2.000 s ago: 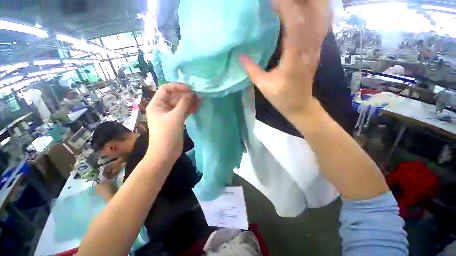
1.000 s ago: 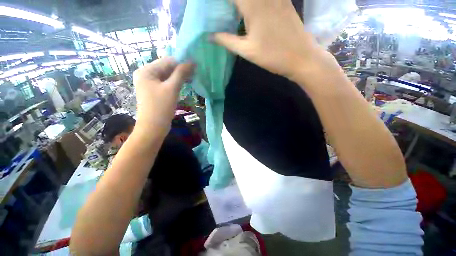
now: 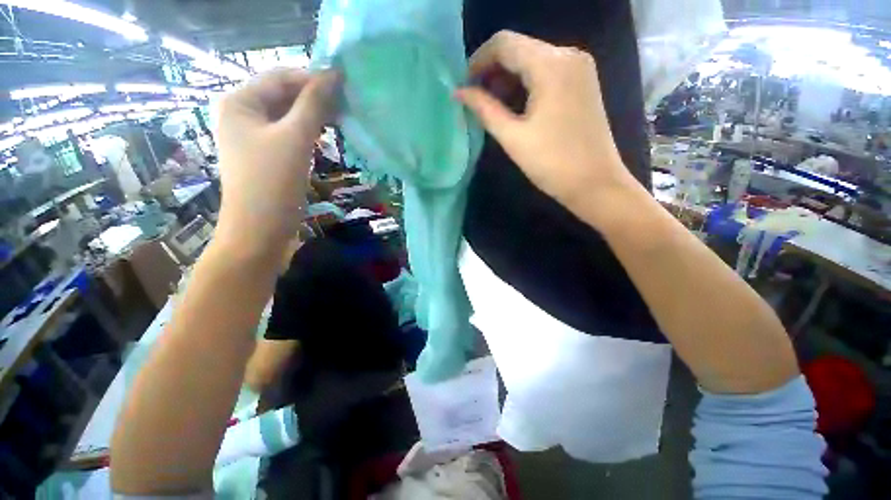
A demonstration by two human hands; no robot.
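Observation:
A sheer mint garment [image 3: 396,107] hangs at eye level in front of me, with a round gathered opening facing me and a narrow twisted part hanging below. My left hand [image 3: 278,122] pinches the left edge of the opening between thumb and fingers. My right hand [image 3: 537,112] pinches its right edge, and the edge is stretched between the two hands. The top of the garment is cut off by the picture's upper edge. A black piece [image 3: 557,225] and a white piece [image 3: 586,391] hang behind and to the right.
A person in black [image 3: 337,332] is below left, beside a white table [image 3: 112,415]. A printed paper sheet [image 3: 457,415] hangs below the garment, above an off-white fabric bundle [image 3: 454,479]. Red fabric [image 3: 840,395] lies at right. Sewing stations fill both sides.
My right hand has come down from an open spread and now pinches the opening's right edge. My left hand has moved slightly left and up. The garment's opening now faces me, stretched wide.

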